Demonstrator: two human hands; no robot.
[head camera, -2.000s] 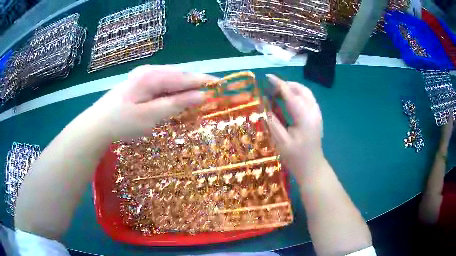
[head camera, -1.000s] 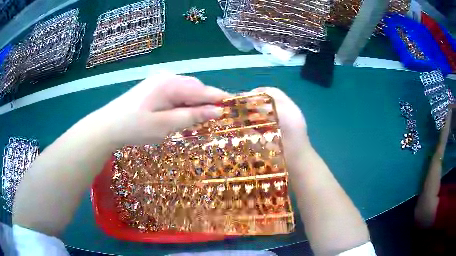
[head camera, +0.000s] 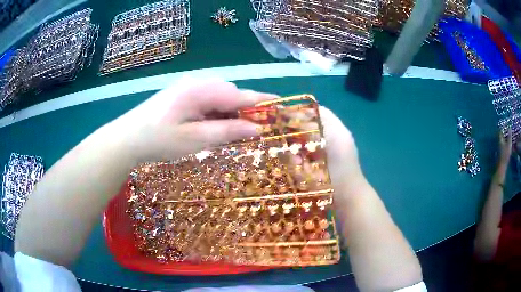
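Observation:
A shiny gold sprue frame (head camera: 291, 197) with rows of small pieces is held over the red basin (head camera: 123, 242). A glittering heap of loose parts (head camera: 157, 225) fills the basin at the left of the frame. My left hand (head camera: 200, 117) grips the frame's upper left part, its fingertips pointing right. My right hand (head camera: 340, 145) holds the frame's right edge from behind, and its fingers are mostly hidden by the frame.
Silver sprue frames (head camera: 145, 37) lie at the far left, with another (head camera: 21, 191) at the near left. Stacked frames (head camera: 323, 25), a dark patch (head camera: 365, 74), a grey post (head camera: 411, 43) and a blue tray (head camera: 468, 51) stand beyond. A person's arm (head camera: 491, 199) is at right.
My right hand has moved from the frame's upper corner to behind its right edge. The frame has shifted slightly right. The other person's hand has moved onto the silver frame at right.

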